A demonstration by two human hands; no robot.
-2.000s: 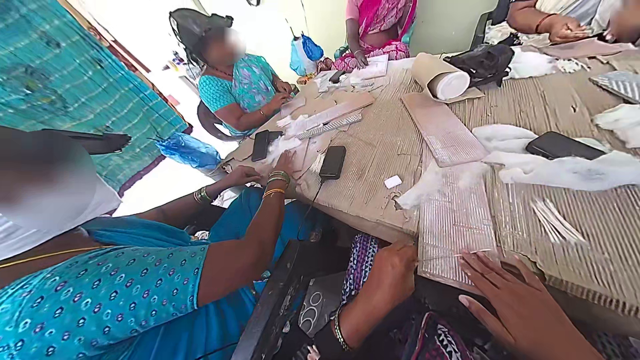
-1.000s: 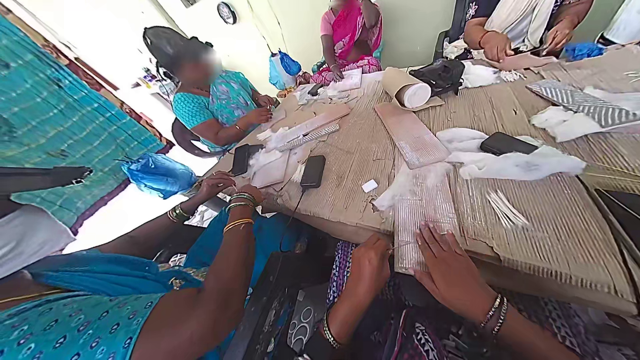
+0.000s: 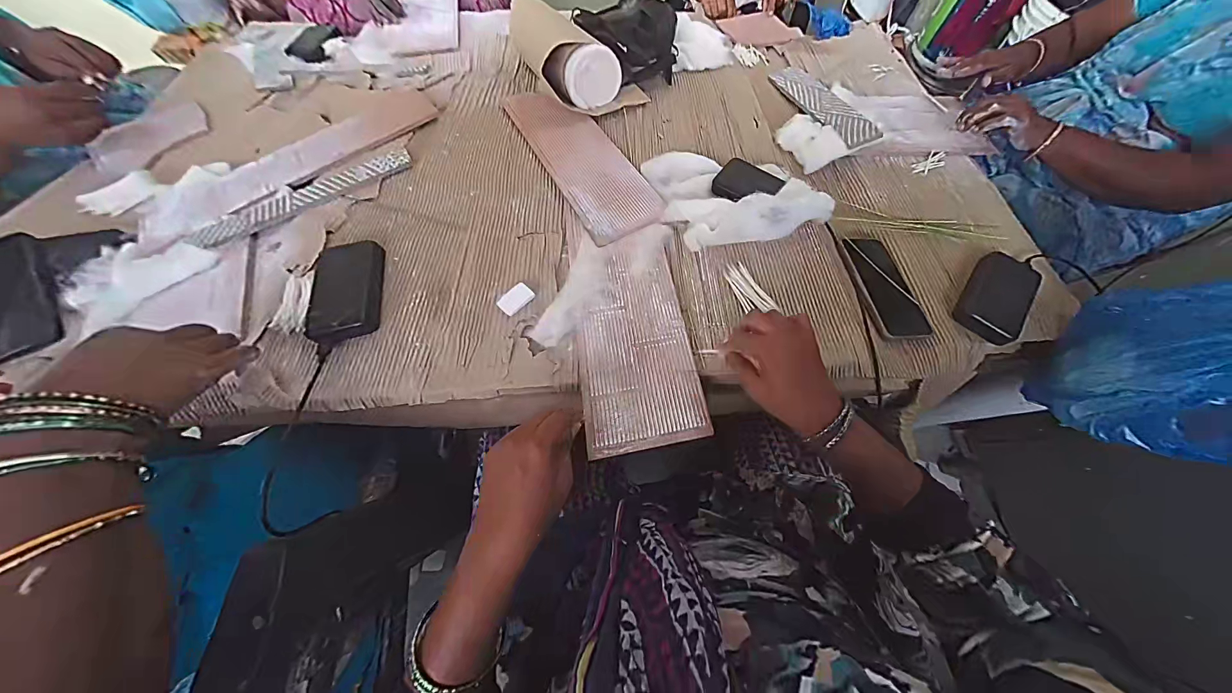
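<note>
A ribbed, pinkish rectangular board (image 3: 640,356) lies lengthwise in front of me, its near end past the table's edge. My left hand (image 3: 527,460) is at its near left corner, fingers curled; whether something is in them is hidden. My right hand (image 3: 782,368) is on the right of the board, its thumb and forefinger closed on a thin white cotton wick (image 3: 714,353). Just beyond this hand lies a small bunch of white wicks (image 3: 749,288). White cotton wool (image 3: 568,306) covers part of the board's far left side, and a second ribbed board (image 3: 585,168) overlaps its far end.
Corrugated cardboard (image 3: 452,289) covers the table. Around my board lie a black box (image 3: 345,291) with a cable, a white eraser-like block (image 3: 516,298), more cotton wool (image 3: 760,217), a phone (image 3: 887,289) and another black box (image 3: 997,297). Co-workers' arms reach in from left and right.
My right hand has left the board's surface, where it lay flat, and is now beside it to the right with a wick. The view has swung to the right.
</note>
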